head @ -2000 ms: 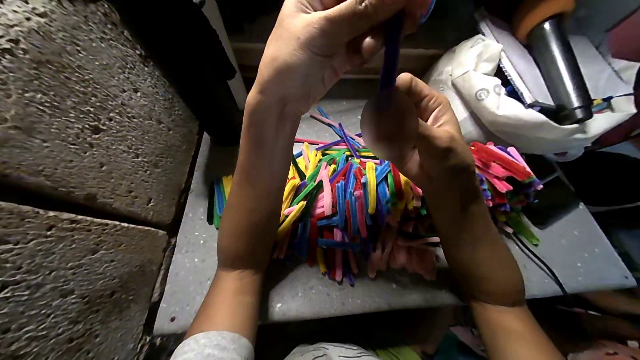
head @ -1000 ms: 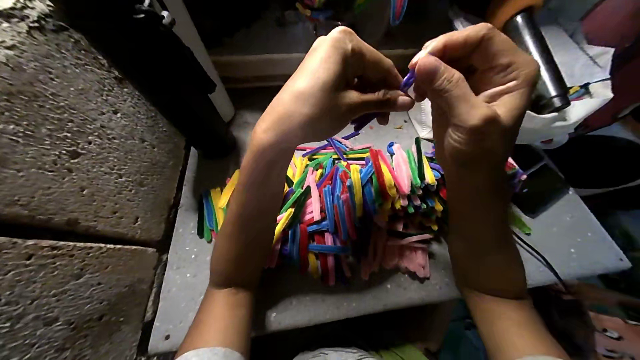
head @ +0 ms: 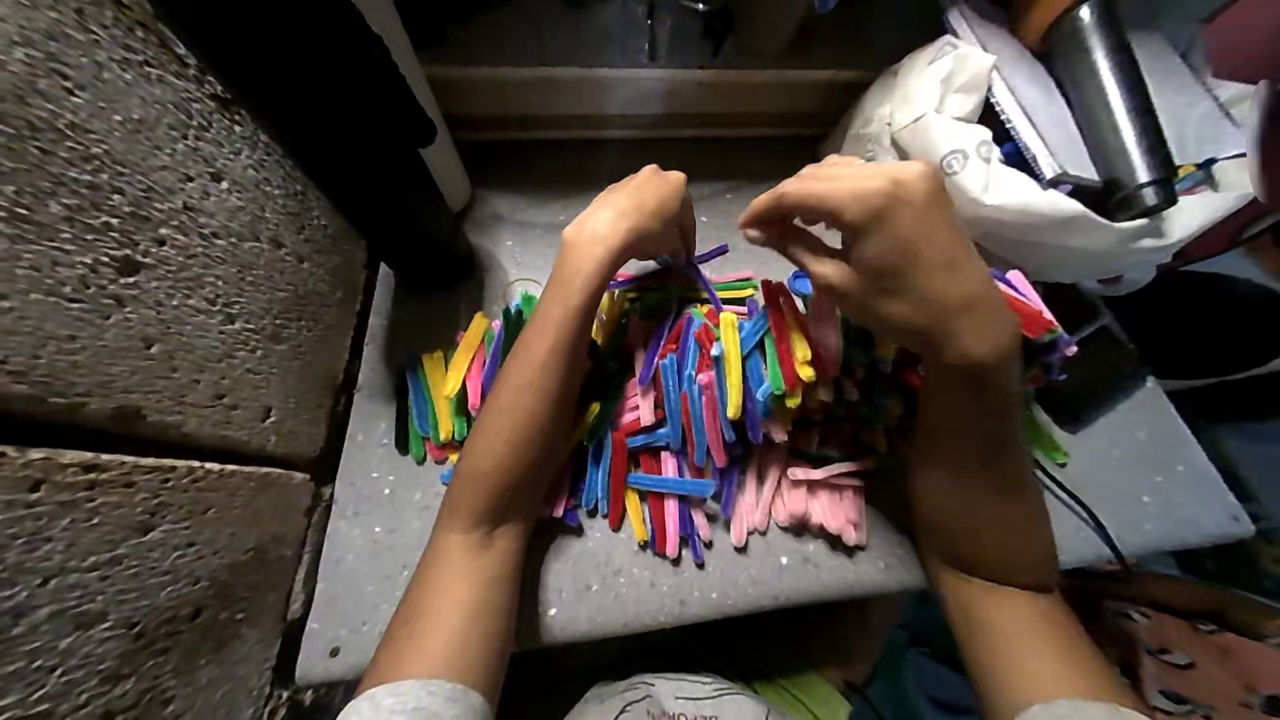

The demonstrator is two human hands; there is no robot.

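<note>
A pile of folded pipe cleaners (head: 672, 400) in blue, red, yellow, pink, green and purple lies across the speckled grey slab. At the pile's far edge is my left hand (head: 640, 215), its fingers bent down and mostly hidden behind its back, right by a purple pipe cleaner (head: 703, 280); whether it grips it I cannot tell. Raised over the pile's right part, my right hand (head: 860, 240) has thumb and forefinger a little apart with nothing seen between them. Pink pieces (head: 800, 500) are bunched at the near edge.
Rough stone blocks (head: 150, 250) stand at the left, beside a dark upright object (head: 330, 120). At the back right, a white bag (head: 960, 150) holds a spiral notebook and a black cylinder (head: 1115, 110). A black cable (head: 1085, 510) crosses the slab's right side.
Both hands were together on a purple pipe cleaner one second ago; now they are apart. My left hand has come down to the far edge of the pile.
</note>
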